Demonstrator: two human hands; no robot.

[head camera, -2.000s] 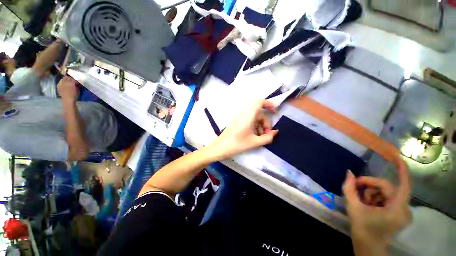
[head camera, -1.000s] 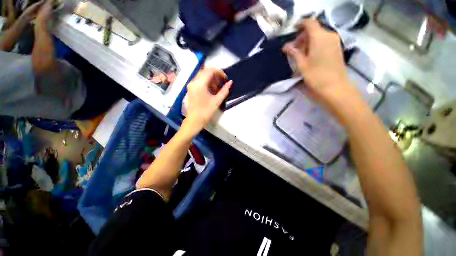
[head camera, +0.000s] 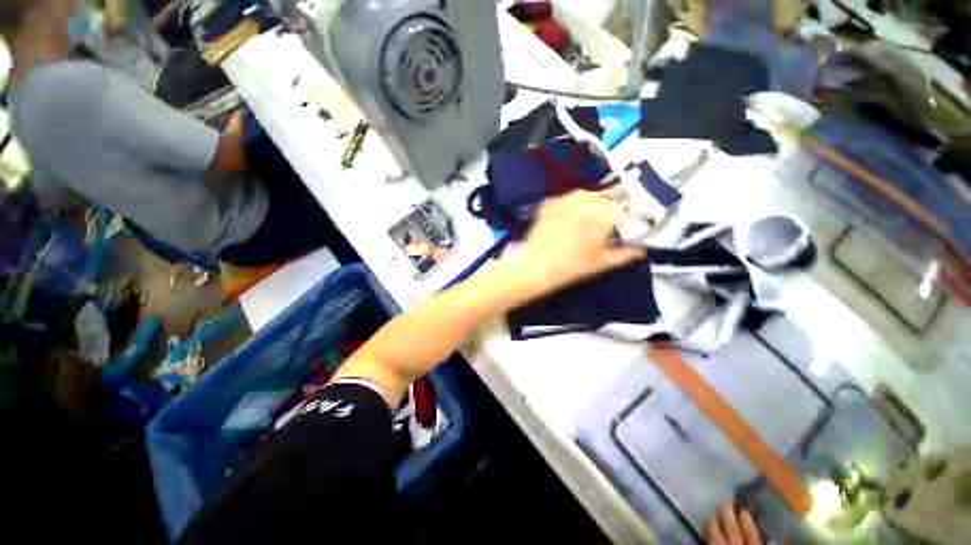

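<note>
A dark navy cut piece (head camera: 596, 298) lies on the white table at the left end of the pale machine plate. My left hand (head camera: 575, 240) is above it, beside the navy bundle with dark red (head camera: 548, 170). The hand is blurred, and whether its fingers grip anything is hidden. White-edged pieces (head camera: 708, 282) lie tangled to the right. Only fingertips of my right hand (head camera: 735, 527) show at the bottom edge, over the machine plate; the rest is cut off. An orange-brown strip (head camera: 729, 420) runs across the plate towards the lit needle area (head camera: 836, 500).
A grey motor-like housing (head camera: 421, 91) stands at the back. A blue plastic crate (head camera: 272, 346) holding cloth is below the table edge on the left. Another person's grey-clothed body (head camera: 128, 149) is at the upper left. A black cloth piece (head camera: 708, 96) lies at the far side.
The dark piece held between both hands now lies on the table beside the white-edged pieces. My left hand has moved over the pile; my right hand has come back to the bottom edge. The view has shifted.
</note>
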